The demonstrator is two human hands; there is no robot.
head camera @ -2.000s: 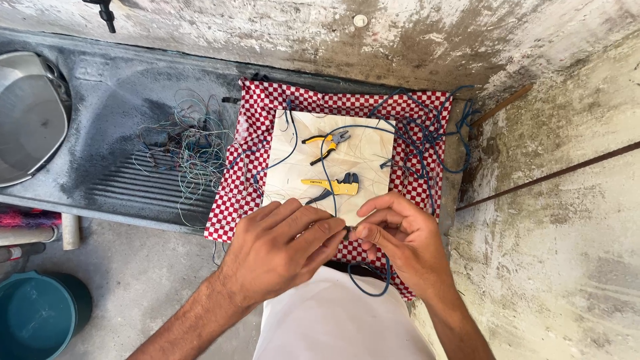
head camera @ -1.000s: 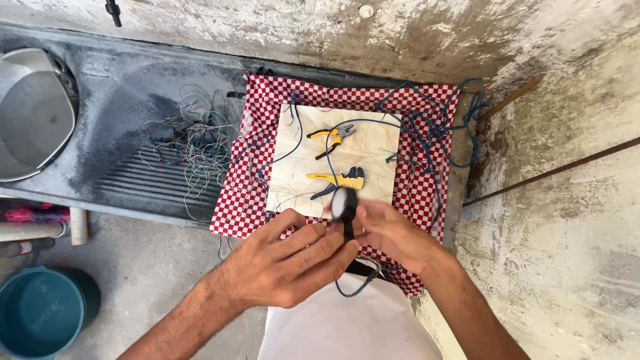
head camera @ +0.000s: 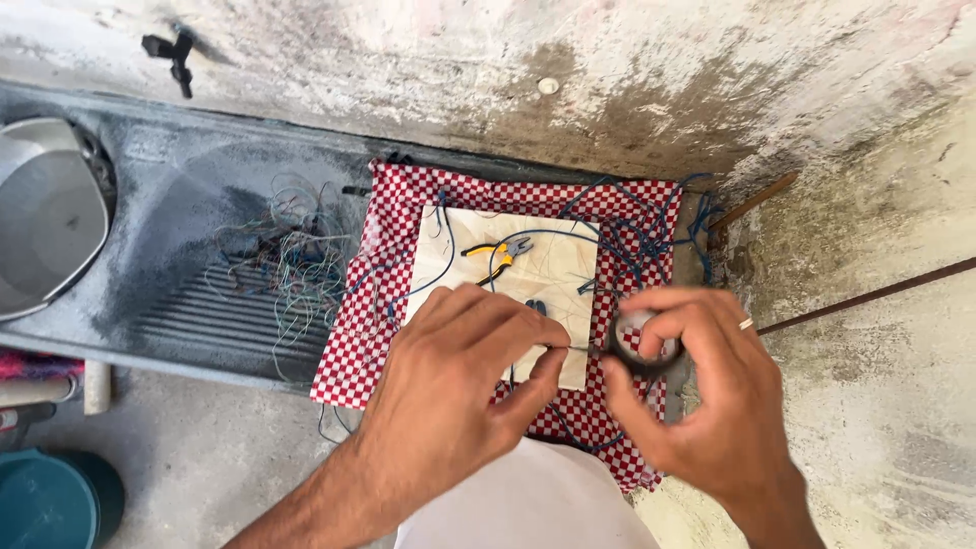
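Observation:
My right hand [head camera: 713, 389], with a ring on one finger, holds a roll of black electrical tape [head camera: 646, 366] between thumb and fingers. My left hand [head camera: 473, 366] pinches something thin between thumb and forefinger, where a dark strand reaches across to the roll; whether it is tape or wire I cannot tell. Both hands are above a cream tile [head camera: 560, 274]. On the tile lie combination pliers with yellow and black handles [head camera: 499, 255] and a second tool [head camera: 536, 306], mostly hidden by my left hand. A blue cable [head camera: 451, 255] loops over the tile.
A red and white checked cloth [head camera: 354, 366] lies beneath the tile on a grey washing sink [head camera: 198, 320]. Tangled thin wires [head camera: 293, 252] lie on its ribbed part, beside a metal basin [head camera: 49, 221]. A teal bucket [head camera: 57, 496] stands on the floor. Walls border the back and right.
One second ago the tape roll was between my hands, close together. My right hand has moved right with the roll, away from my left hand, and a thin strand now spans the gap.

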